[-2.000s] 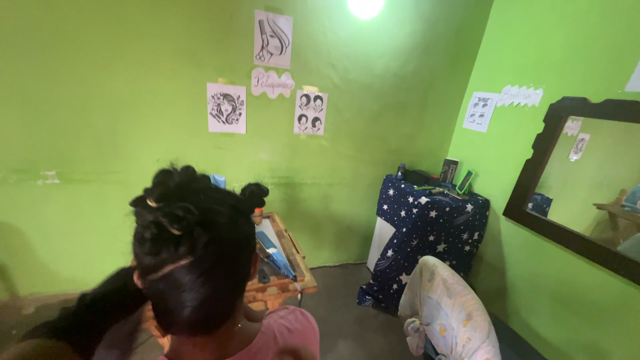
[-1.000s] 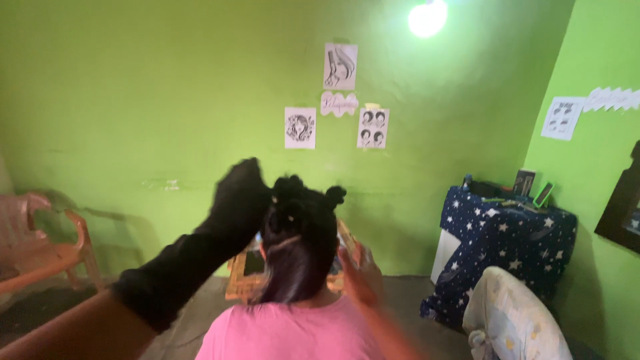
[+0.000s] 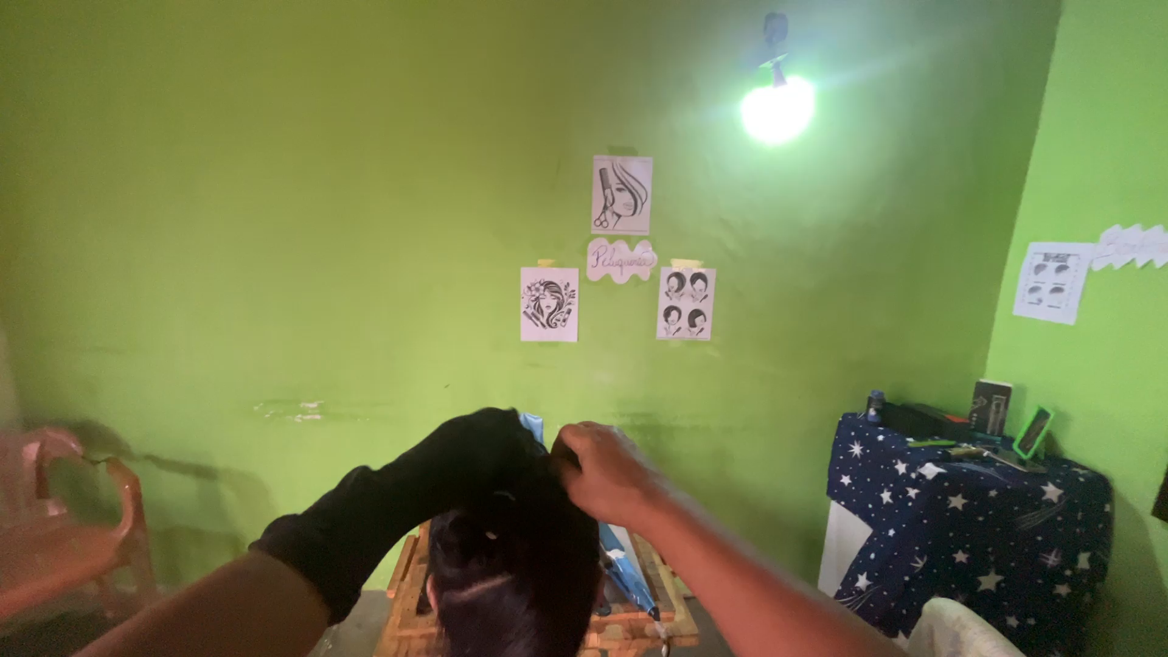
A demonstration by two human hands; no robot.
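Note:
A seated person's head with dark, parted hair [image 3: 511,584] is at the bottom centre, seen from behind. My left hand [image 3: 488,447], in a black glove with a long cuff, lies against the top of the hair, its fingers hidden. My bare right hand [image 3: 598,465] touches the upper right side of the same hair with its fingers curled. Whether either hand grips a lock cannot be told. Beyond the head, a blue-and-white packet-like object [image 3: 628,575] lies on a wooden table [image 3: 677,616].
An orange plastic armchair [image 3: 78,557] stands at left. At right, a star-patterned cloth [image 3: 967,529] covers a stand holding boxes and a green-framed object [image 3: 1033,432]. A pale covered chair back [image 3: 954,630] is at lower right. A lit bulb [image 3: 777,109] hangs above.
My right hand has risen from beside the person's head to the top of the hair. My left hand has come in from the left side onto the hair. The view has tilted up.

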